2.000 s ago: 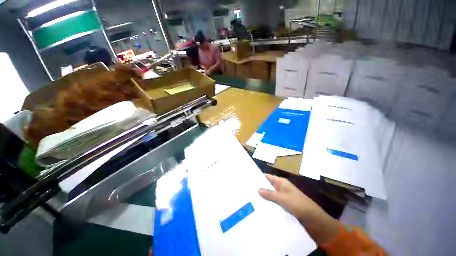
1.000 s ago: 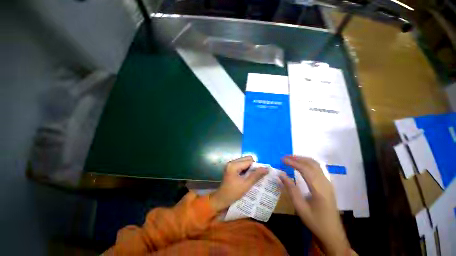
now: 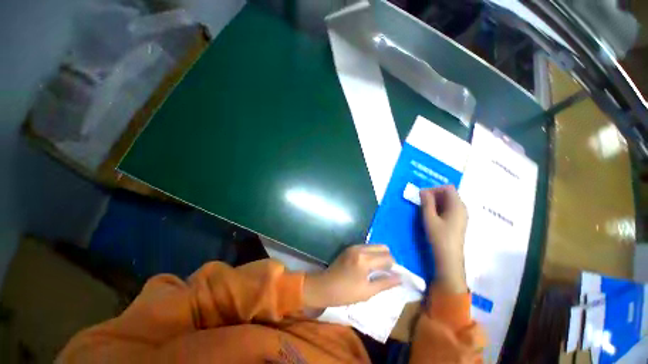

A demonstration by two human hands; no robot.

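A flat blue-and-white retail box lies on the green bench, its white panel to the right. My left hand holds a white sticker sheet at the box's near edge. My right hand is over the blue panel, fingers bent together at a small white sticker. Whether its fingertips still grip the sticker is hard to tell.
A long white liner and a clear plastic strip lie across the bench. A scrap carton with clear plastic is at the left. A brown-covered table, metal bars and more blue-and-white boxes are at the right.
My right hand has moved from beside the sticker sheet up over the blue panel, where a small white sticker now shows. My left hand still holds the sheet. The view has turned.
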